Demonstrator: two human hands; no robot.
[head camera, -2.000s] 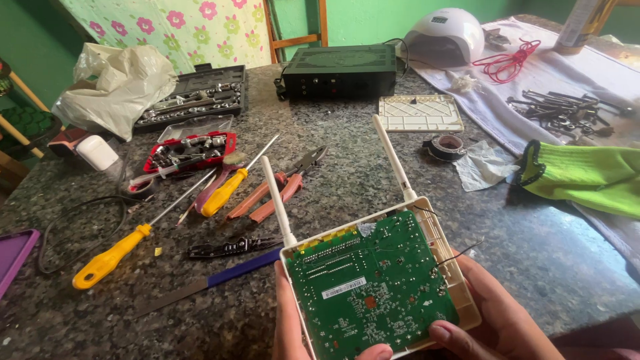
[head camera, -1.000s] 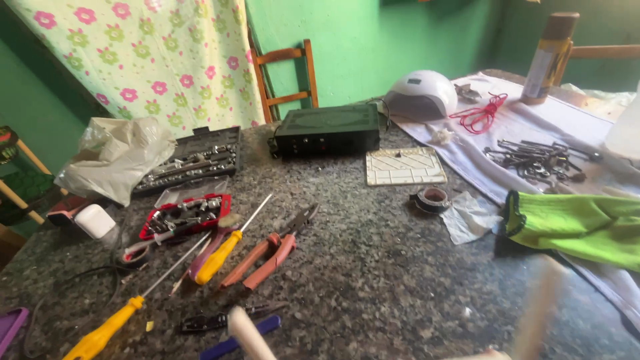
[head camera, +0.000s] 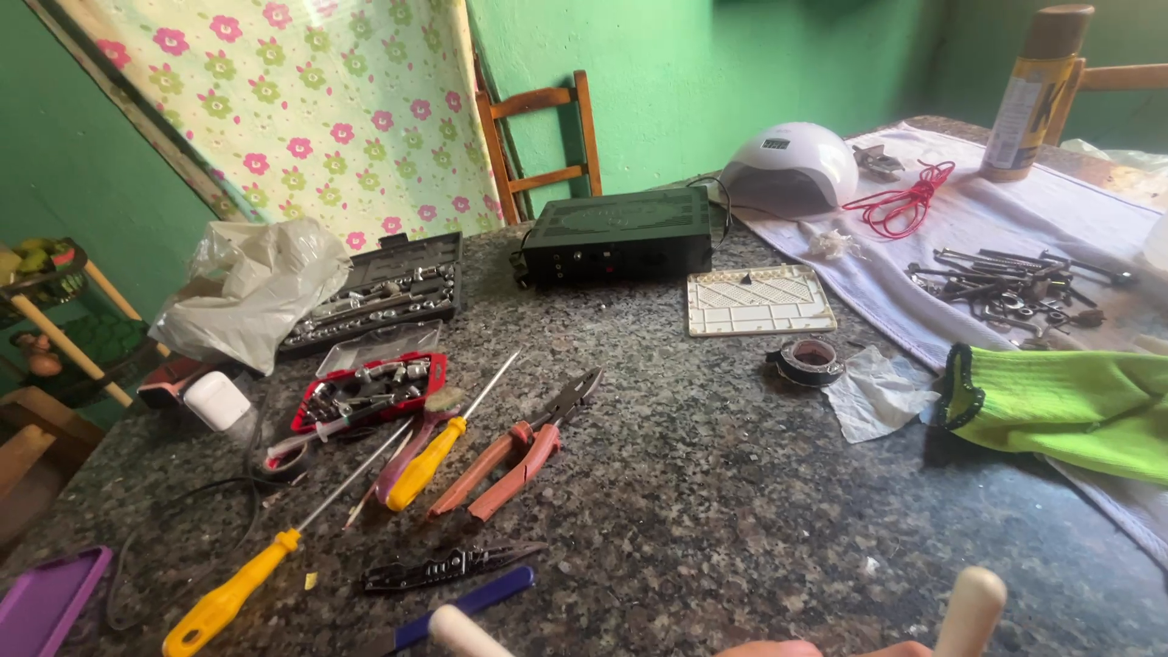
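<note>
Two white antennas of a router show at the bottom edge, the left antenna (head camera: 464, 631) and the right antenna (head camera: 973, 610); the router's body lies below the view. Between them only a few fingertips (head camera: 776, 649) show, and which hand they belong to, or what they grip, cannot be told. Left of the antennas lie a blue-handled tool (head camera: 484, 593), a black folding knife (head camera: 447, 566), pliers with reddish handles (head camera: 520, 456) and two yellow-handled screwdrivers (head camera: 233, 593), (head camera: 427, 465).
A red socket case (head camera: 436, 381) and a black socket set (head camera: 447, 274) stand at the left, beside a plastic bag (head camera: 246, 292). Farther back are a black electronic box (head camera: 620, 233) and a white plastic panel (head camera: 762, 301). Black tape (head camera: 808, 363), a green glove (head camera: 1068, 406) and loose bolts (head camera: 1013, 283) lie right.
The router with its green circuit board, held in both hands two seconds ago, has dropped mostly out of the bottom of the view. The view has tilted upward.
</note>
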